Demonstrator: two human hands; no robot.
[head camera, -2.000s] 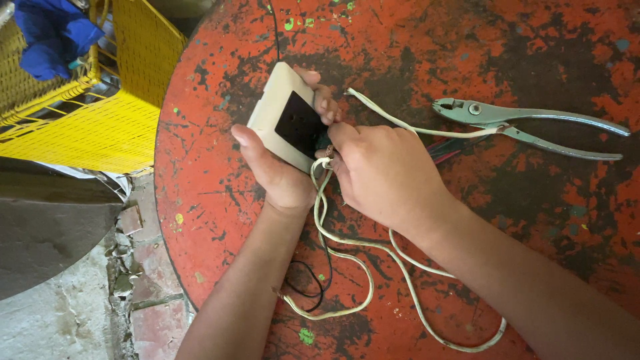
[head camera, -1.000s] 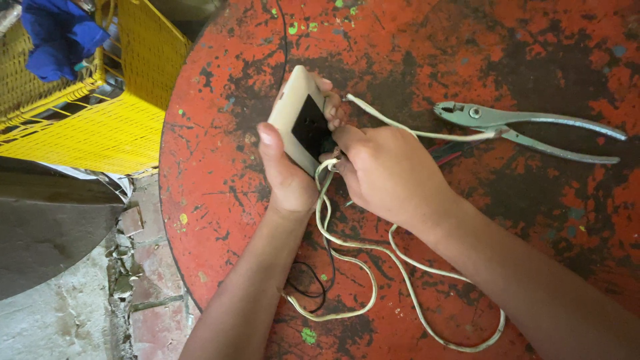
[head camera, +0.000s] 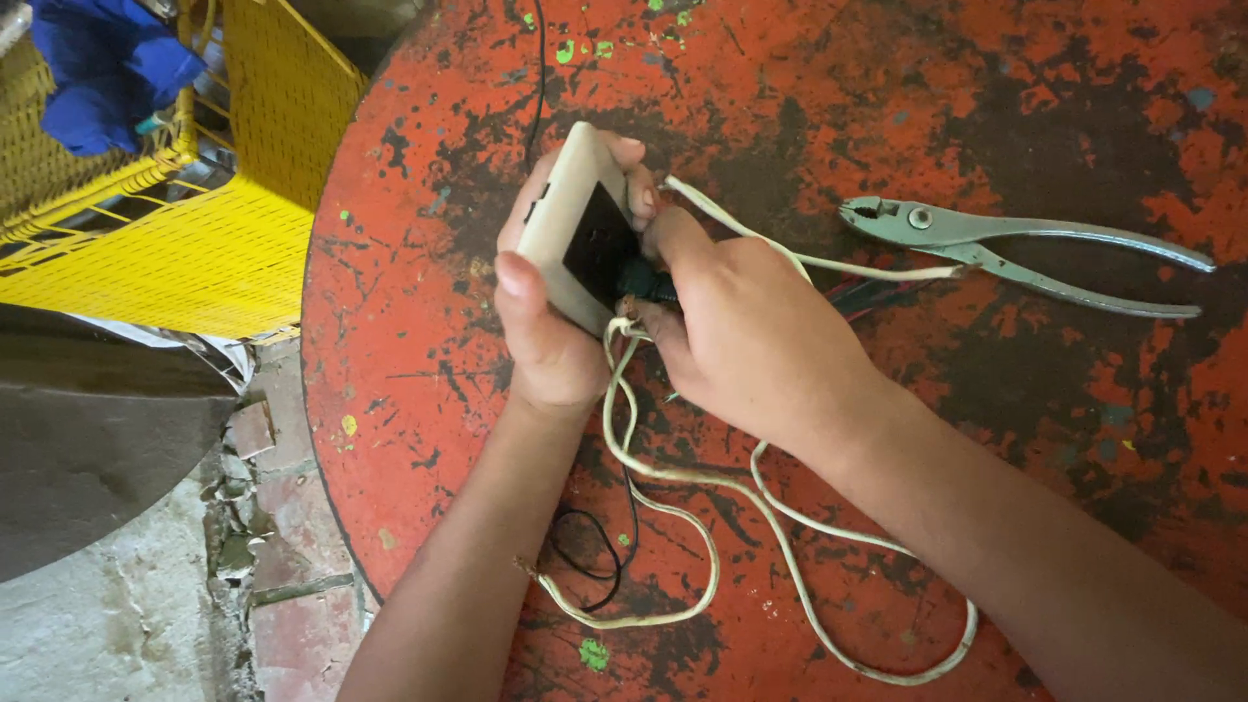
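My left hand (head camera: 551, 331) holds a white plastic electrical box (head camera: 561, 234) with a black face, tilted above the table, thumb on its near side and fingers around the far edge. At its lower right corner, my right hand (head camera: 760, 312) pinches a small dark piece (head camera: 651, 281) against the black face; what it is cannot be made out. A white electrical cord (head camera: 717, 478) with bare copper at its end comes up beside my right fingertips and loops over the table. Slip-joint pliers (head camera: 960, 232) lie to the right with their handles apart, one end of white cord near them.
The round red table (head camera: 390, 439) has worn, flaking paint. A thin black wire (head camera: 616, 575) curls near my left forearm. Yellow woven chairs (head camera: 263, 224), one with a blue cloth (head camera: 107, 73) on it, stand at the upper left, and brick floor (head camera: 302, 546) shows beside the table.
My left hand has tilted the white box so that more of its side faces the camera. My right hand stays at its lower corner. The pliers have not moved.
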